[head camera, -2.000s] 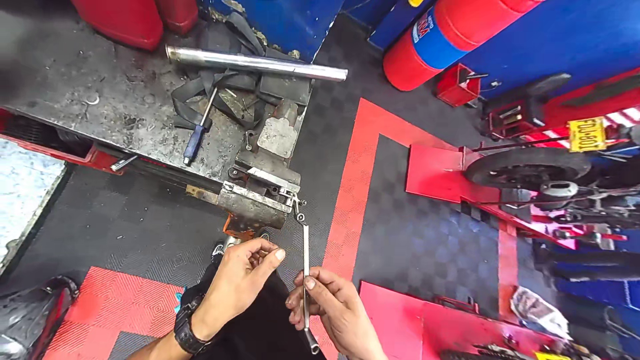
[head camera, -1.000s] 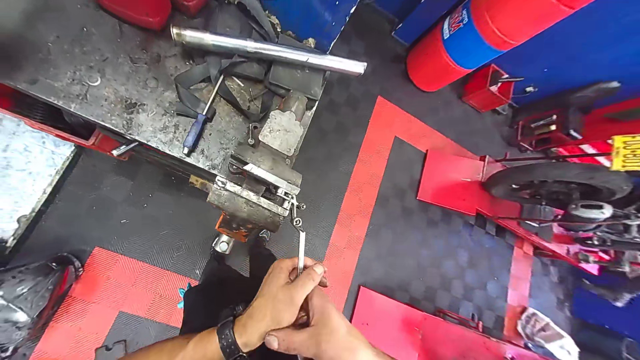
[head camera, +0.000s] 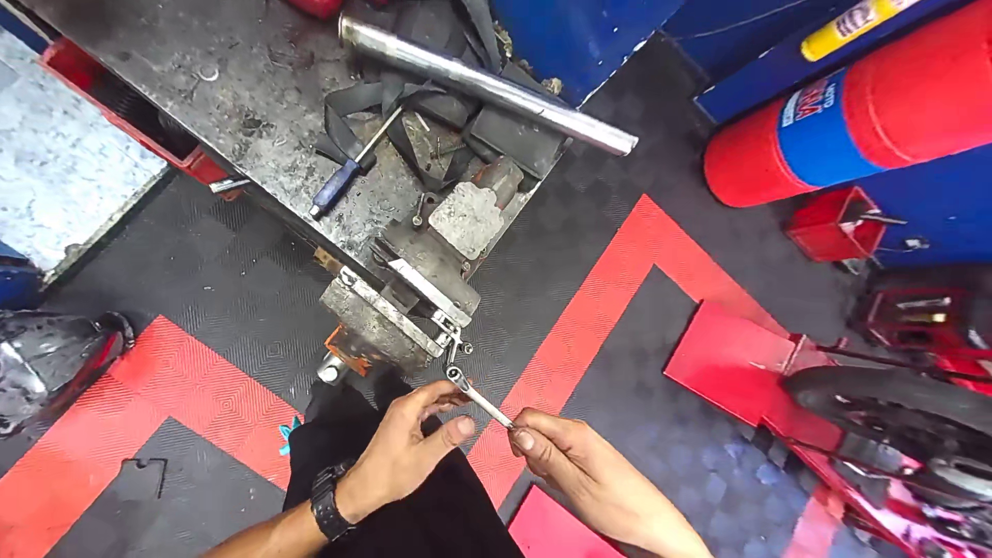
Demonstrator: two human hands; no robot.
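My right hand (head camera: pixel 566 465) grips the lower end of a metal wrench (head camera: pixel 486 404) between thumb and fingers. The wrench's ring end lies by a small metal part (head camera: pixel 455 341) that sticks out from the jaws of a bench vise (head camera: pixel 395 310). My left hand (head camera: pixel 411 442), with a black watch on its wrist, is just left of the wrench. Its fingers are curled and partly apart, with the fingertips near the ring end; whether they touch it I cannot tell.
On the metal workbench (head camera: pixel 263 116) are a chrome tube (head camera: pixel 488 85), a blue-handled screwdriver (head camera: pixel 337 186) and black straps (head camera: pixel 341 116). Red and blue drums (head camera: pixel 821 132) stand at the upper right. A motorcycle wheel (head camera: pixel 891 387) is by a red ramp (head camera: pixel 728 364) on the right.
The wrench was upright in view and now slants down to the right. My hands, together a second ago, have moved apart, the right one toward the right.
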